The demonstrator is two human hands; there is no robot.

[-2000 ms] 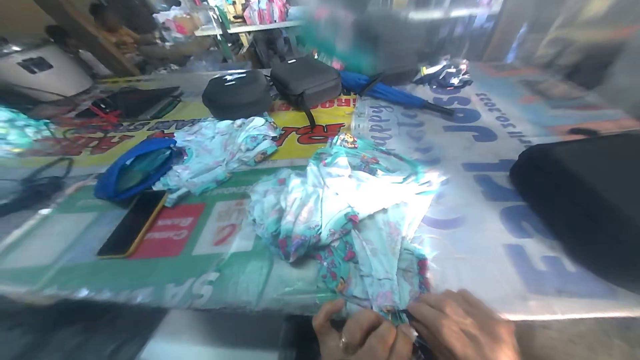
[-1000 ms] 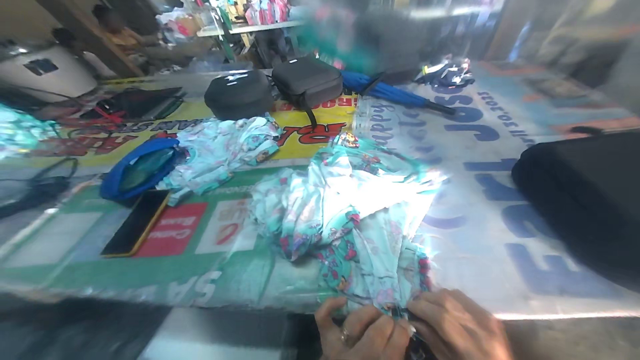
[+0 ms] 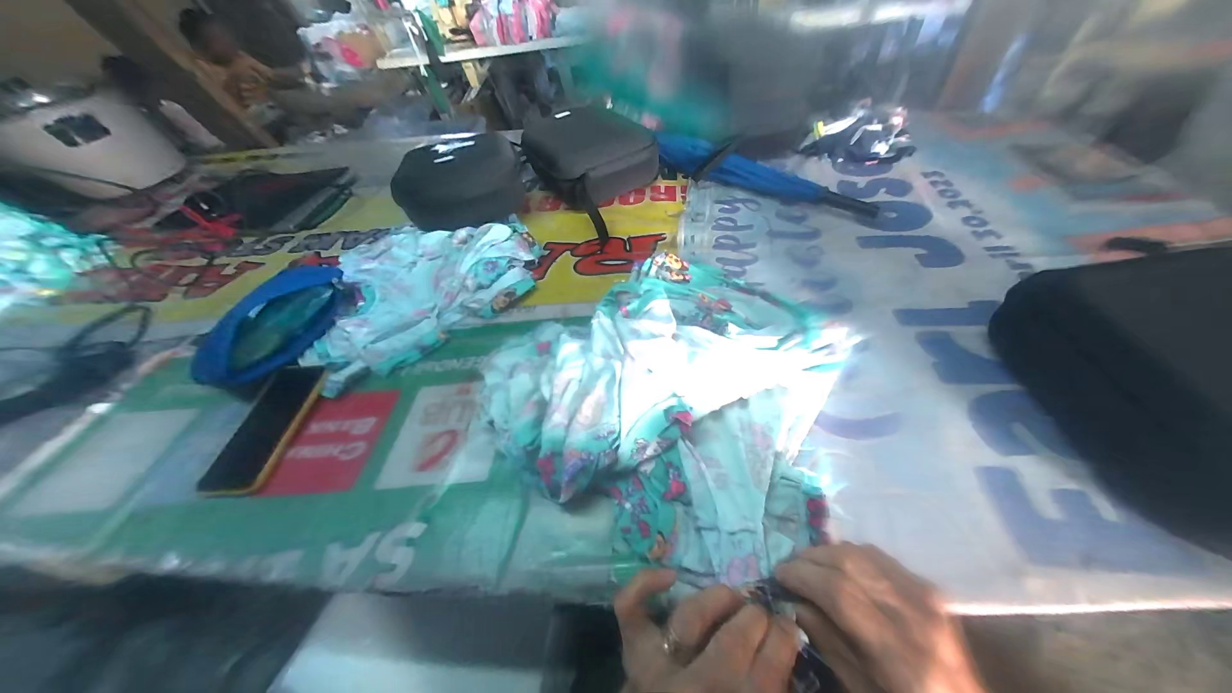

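A crumpled teal garment with a floral print (image 3: 616, 395) lies at the middle of the table, its lower end reaching the front edge. There my left hand (image 3: 707, 630), with a ring on one finger, pinches the fabric. My right hand (image 3: 866, 611) is right beside it, its fingers bent onto the same gathered end. A small dark item shows between and below the hands; what it is cannot be told. Another light teal printed cloth (image 3: 423, 289) lies farther back on the left, against a blue-rimmed pouch or cap (image 3: 269, 327).
A smartphone (image 3: 265, 428) lies at left. Two black cases (image 3: 457, 178) and a folded blue umbrella (image 3: 760, 173) are at the back. A large black bag (image 3: 1136, 375) stands at right. Printed tarpaulins cover the table (image 3: 462, 539). A person (image 3: 236, 67) sits in the left background.
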